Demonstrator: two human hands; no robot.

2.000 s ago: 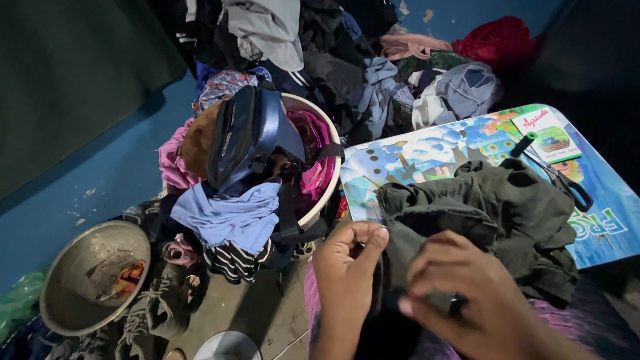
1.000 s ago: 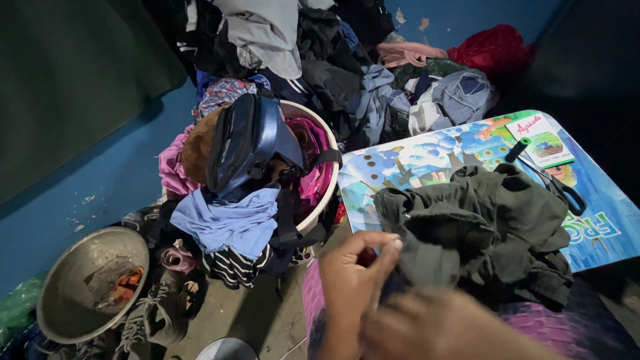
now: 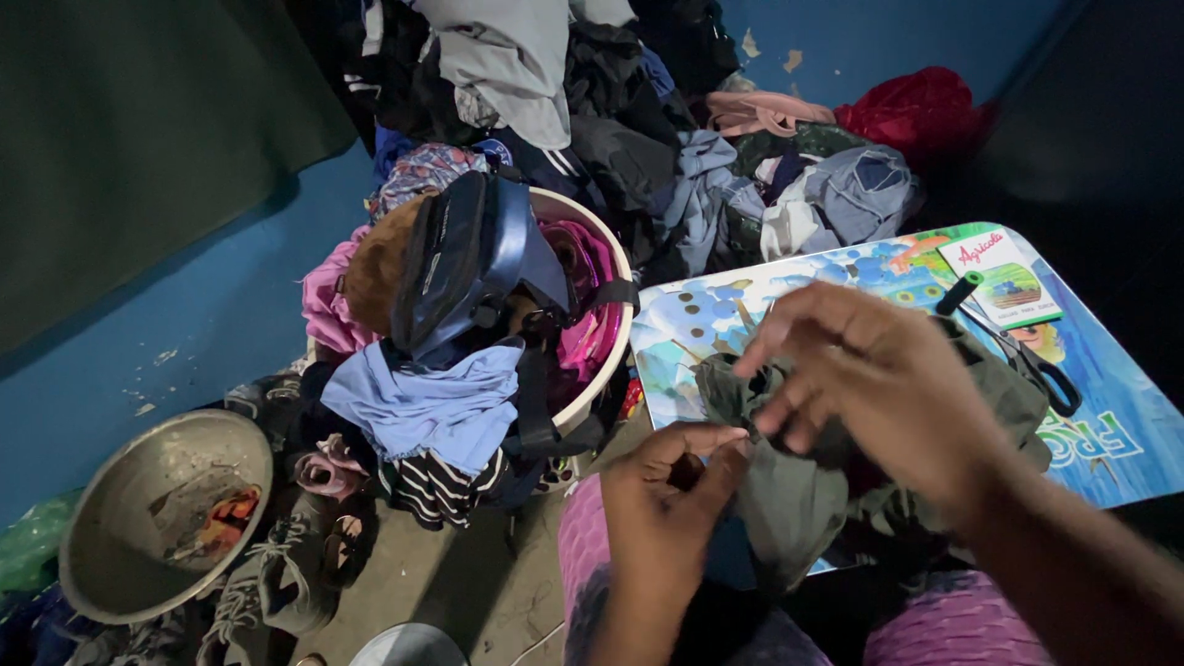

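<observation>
My left hand (image 3: pixel 671 504) pinches the edge of a dark olive-green cloth garment (image 3: pixel 795 504) between thumb and fingertips. My right hand (image 3: pixel 860 379) is raised just above the cloth, blurred, its thumb and forefinger brought close together; a thin needle-like thing seems to stand near its fingertips, too small to be sure. The garment lies bunched over a small printed table (image 3: pixel 684 324) and hangs over its near edge. Behind my right hand, black-handled scissors (image 3: pixel 1041 370), a dark green thread spool (image 3: pixel 959 292) and a seed packet or card with writing (image 3: pixel 1004 282) rest on the tabletop.
Left of the table stands a white-rimmed basket (image 3: pixel 615 356) heaped with clothes and a dark blue bag (image 3: pixel 481 268). A clothes pile (image 3: pixel 629 157) lies against the blue wall. A metal basin (image 3: pixel 166 518) and grey shoes (image 3: pixel 291 564) are at lower left.
My right hand has risen from low over my lap to above the garment. My left hand keeps its pinch on the cloth, whose held part is drawn toward me.
</observation>
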